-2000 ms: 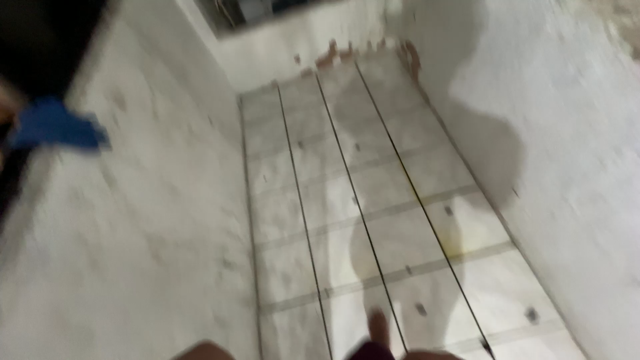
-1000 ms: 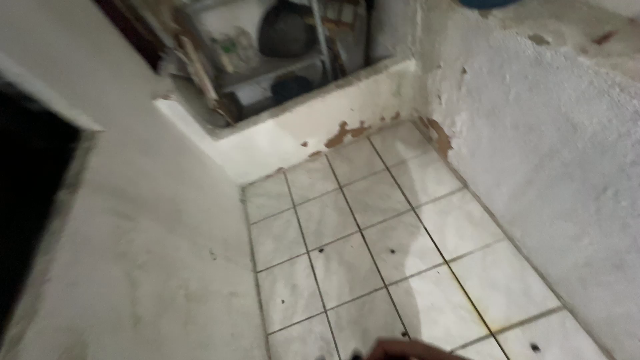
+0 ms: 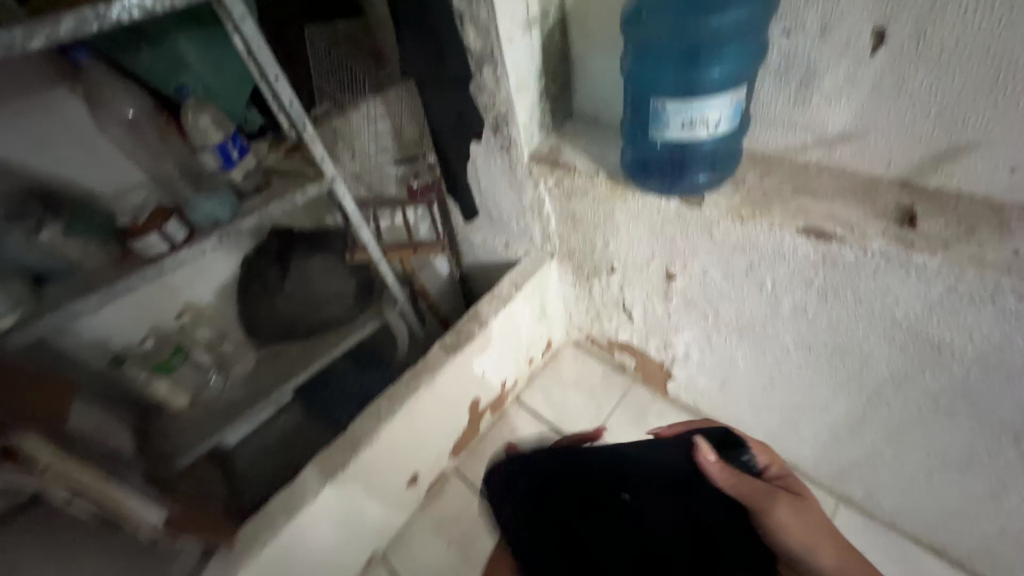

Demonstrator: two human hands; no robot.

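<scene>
A black, flat, soft-looking item (image 3: 624,508), perhaps folded cloth, lies between my two hands at the bottom of the view. My right hand (image 3: 768,496) grips its right side, the thumb on top and the fingers behind the upper edge. Of my left hand (image 3: 580,438), only fingertips show past the upper left edge and a bit of skin below; the item hides the rest. Beyond them, a blue water jug (image 3: 684,96) with a label stands on a worn ledge (image 3: 832,192) along the right wall.
A low wall (image 3: 416,424) with peeling paint borders the tiled floor (image 3: 576,388). Behind it, a metal shelf (image 3: 320,160) carries plastic bottles (image 3: 216,144), a dark rounded bag-like thing (image 3: 300,284) and other clutter. A dark cloth (image 3: 440,96) hangs beside a rough wall edge.
The view has swung up toward the shelf and jug. Both hands now show with the black item between them; a second ago only a blurred bit of hand was visible at the bottom.
</scene>
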